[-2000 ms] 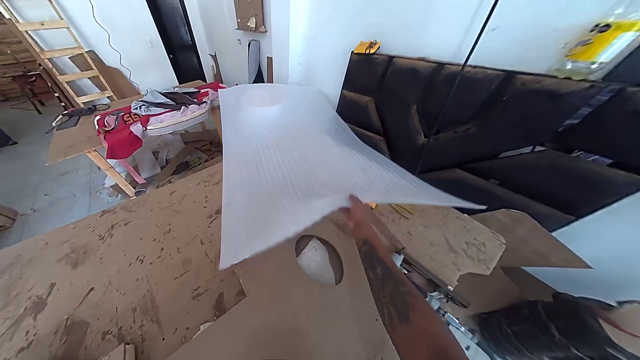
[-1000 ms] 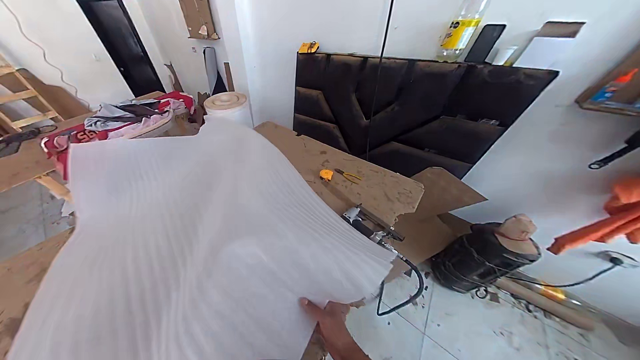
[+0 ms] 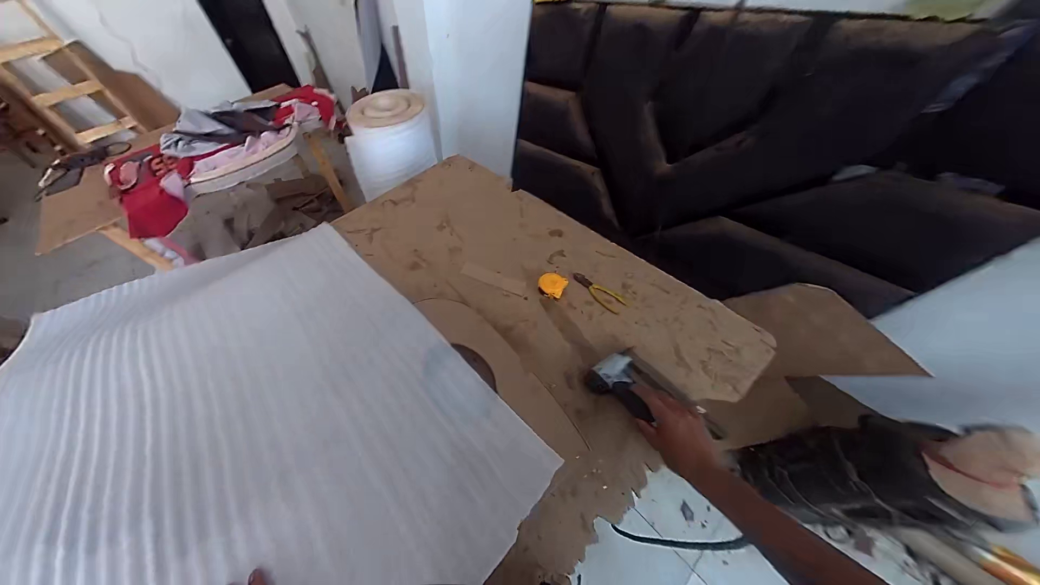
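My right hand (image 3: pixel 676 426) is closed around the black handle of a pneumatic staple gun (image 3: pixel 619 382) at the worktable's right side. Only a fingertip of my left hand (image 3: pixel 257 577) shows, at the bottom edge on a white foam sheet (image 3: pixel 268 390); the rest of that hand is out of view. The sheet lies over much of the brown table (image 3: pixel 455 203) and partly covers a cardboard piece (image 3: pixel 520 390) with a round hole. Beyond the staple gun lie a yellow tape measure (image 3: pixel 552 284) and yellow-handled pliers (image 3: pixel 601 292).
A dark padded headboard (image 3: pixel 715 122) leans at the wall behind the table. A roll of white foam (image 3: pixel 390 142) stands at the far corner. Red and grey cloth (image 3: pixel 162 175) lies on another table. A black hose (image 3: pixel 682 543) and a black wrapped container (image 3: pixel 837 479) are at the right.
The foam sheet, raised two seconds ago, now lies lower across the table. My right hand has left its edge and taken hold of the staple gun.
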